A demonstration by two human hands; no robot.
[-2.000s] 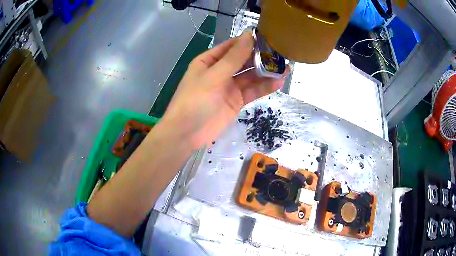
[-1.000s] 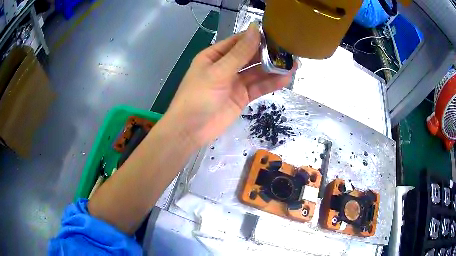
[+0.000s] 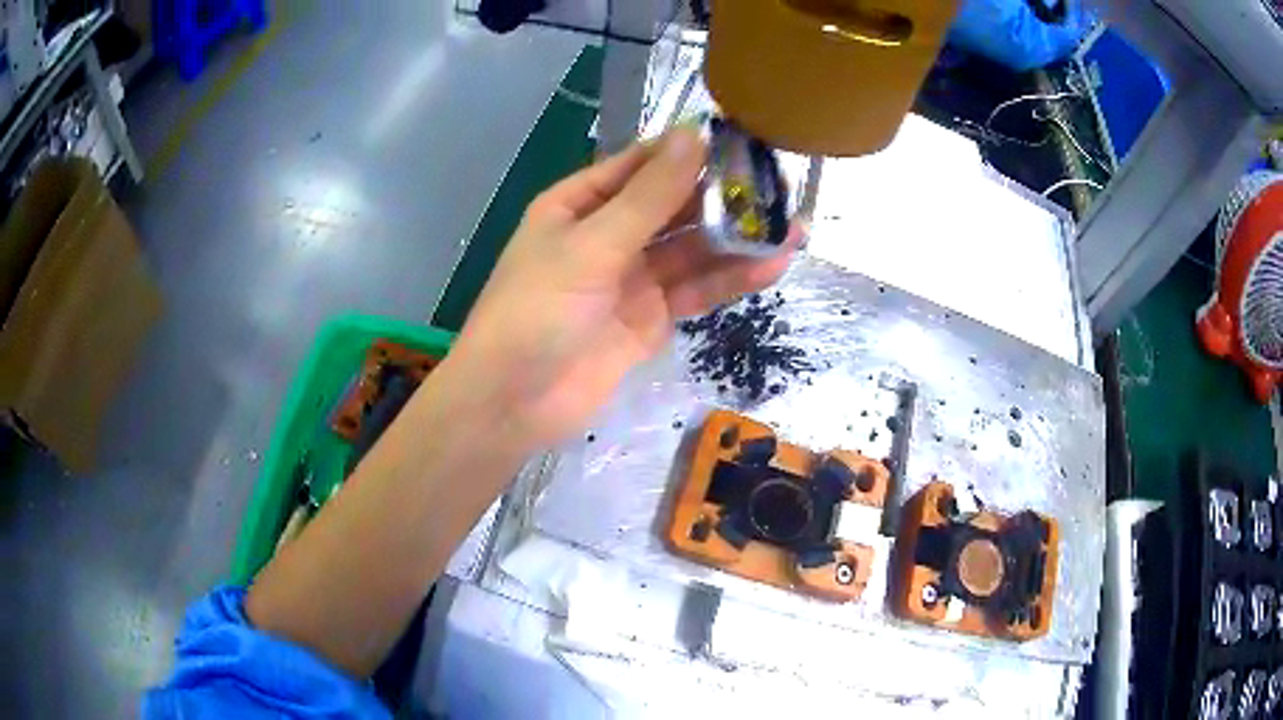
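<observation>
My left hand point(image 3: 584, 288) is raised over the machine plate and holds a silver-rimmed watch case point(image 3: 746, 197) between thumb and fingers, just below the amber machine head point(image 3: 823, 78). Yellow and dark internals show in the open case. Below it, two orange fixtures with black clamps, a left one point(image 3: 690, 513) and a right one point(image 3: 922, 563), sit side by side on the plate. No watch case shows in either. My right hand is not in view.
A pile of small black parts point(image 3: 746, 345) lies on the silver plate point(image 3: 619, 485). A green basket point(image 3: 275, 436) with a spare orange fixture is at left. A black tray point(image 3: 1189, 619) and orange fan point(image 3: 1245, 281) are at right. A blue sleeve point(image 3: 1006, 31) shows at the top.
The watch case in my left hand is slightly lower and shows more clearly below the amber head. The view has shifted a little. A blue sleeve shows more at the top right.
</observation>
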